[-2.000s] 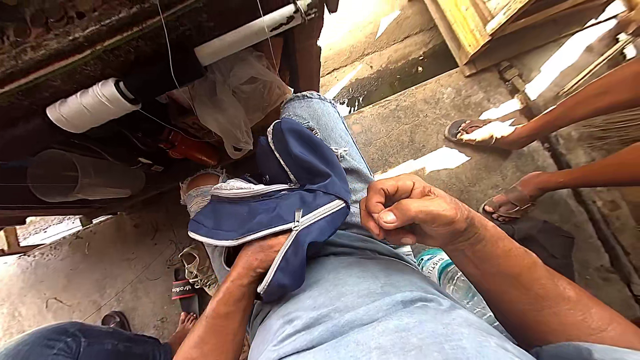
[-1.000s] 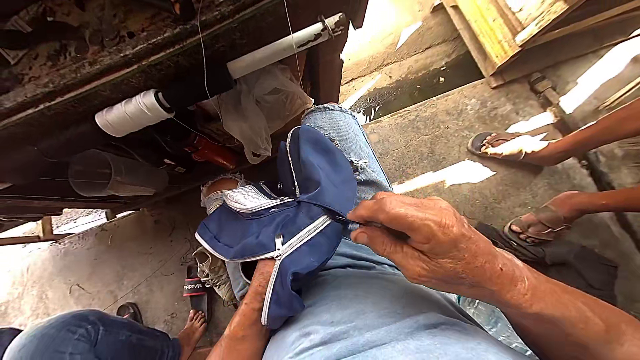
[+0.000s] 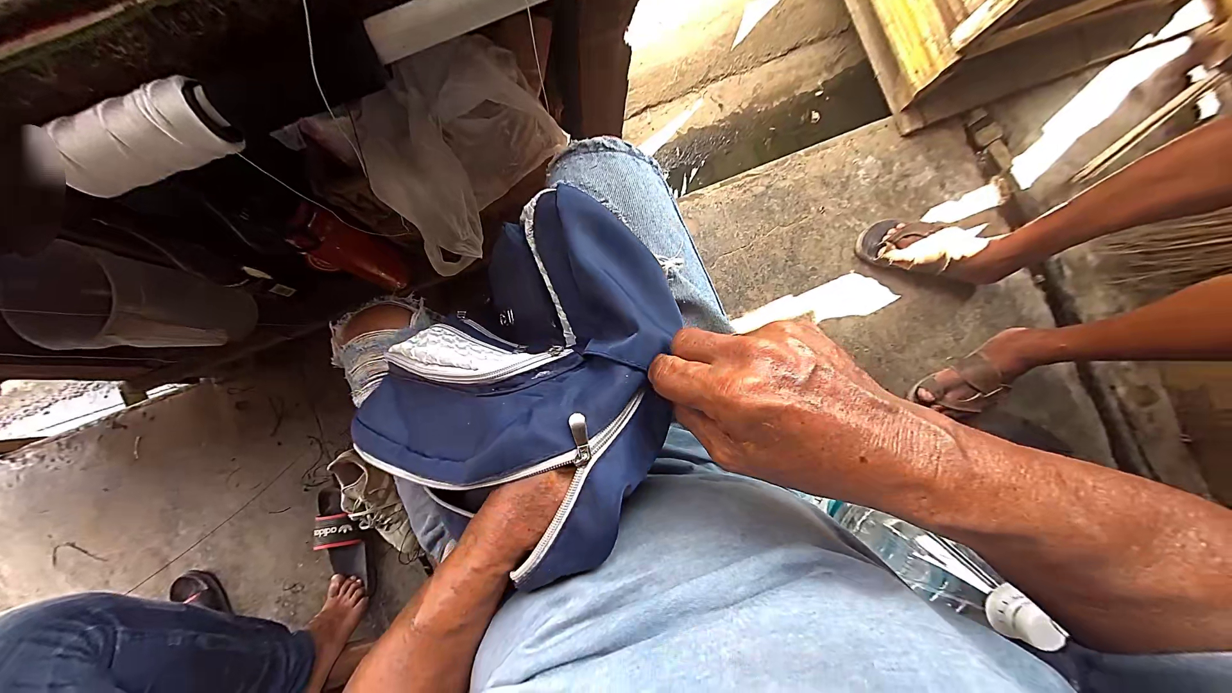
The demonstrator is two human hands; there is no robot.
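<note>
A navy blue fabric bag [image 3: 481, 423] with white zippers lies across my lap, over light blue ripped jeans [image 3: 630, 207]. My left hand [image 3: 529, 500] reaches into the bag through an unzipped opening; its fingers are hidden inside. A metal zipper pull [image 3: 579, 435] stands just above that wrist. My right hand [image 3: 760, 390] pinches the navy cloth at the bag's right side, its thumb and fingers closed together. White quilted-looking material [image 3: 448, 348] shows through a second opening.
A white thread spool [image 3: 144, 137], a plastic bag [image 3: 452, 135] and a clear container [image 3: 125, 298] are under the bench ahead. A plastic bottle [image 3: 924, 558] lies beside my right side. Other people's legs and feet are at right and lower left.
My right hand has moved from beside the bag, where it was raised with curled fingers, onto the bag's right edge and taken hold of the cloth. My left hand stays inside the bag.
</note>
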